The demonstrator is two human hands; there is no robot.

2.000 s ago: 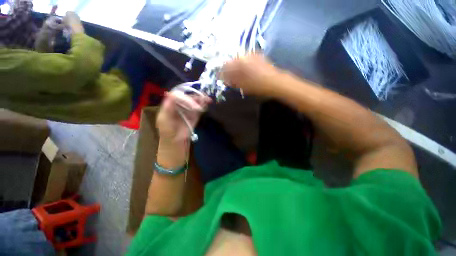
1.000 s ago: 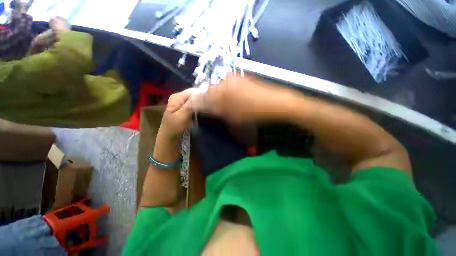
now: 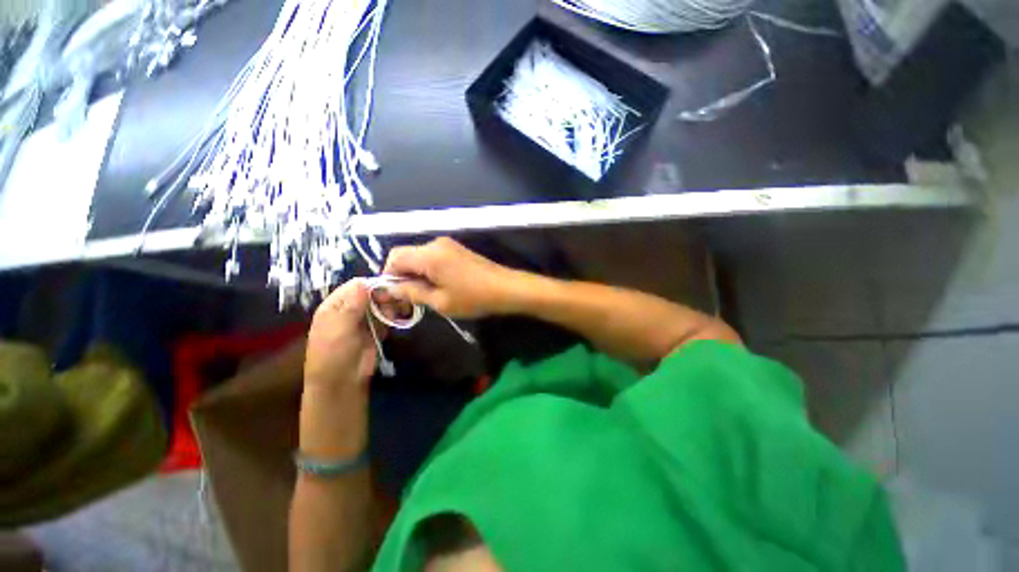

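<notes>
A white cable (image 3: pixel 399 321) is wound into a small ring between my two hands, below the bench edge. Its two plug ends hang free, one below the ring and one to its right. My left hand (image 3: pixel 342 324) is closed on the ring's left side. My right hand (image 3: pixel 449 277) holds the ring's upper right side. Whether a tie is in my fingers cannot be told. The cable bundle (image 3: pixel 296 145) fans over the bench, its plug ends hanging over the edge. The black tie tray (image 3: pixel 638 143) holds a pile of white ties (image 3: pixel 564 110).
The bench's pale edge (image 3: pixel 670 209) runs across in front of me. A large hank of cables (image 3: pixel 659 9) lies beyond the tray. More white cables (image 3: pixel 168 28) lie at far left. A carton (image 3: pixel 240 447) stands at lower left, beside a person's yellow-green sleeve (image 3: pixel 78 430).
The view has swung to the right. Both hands were against the bundle's plug ends one second ago; now they hold a looped cable clear of it, nearer my body.
</notes>
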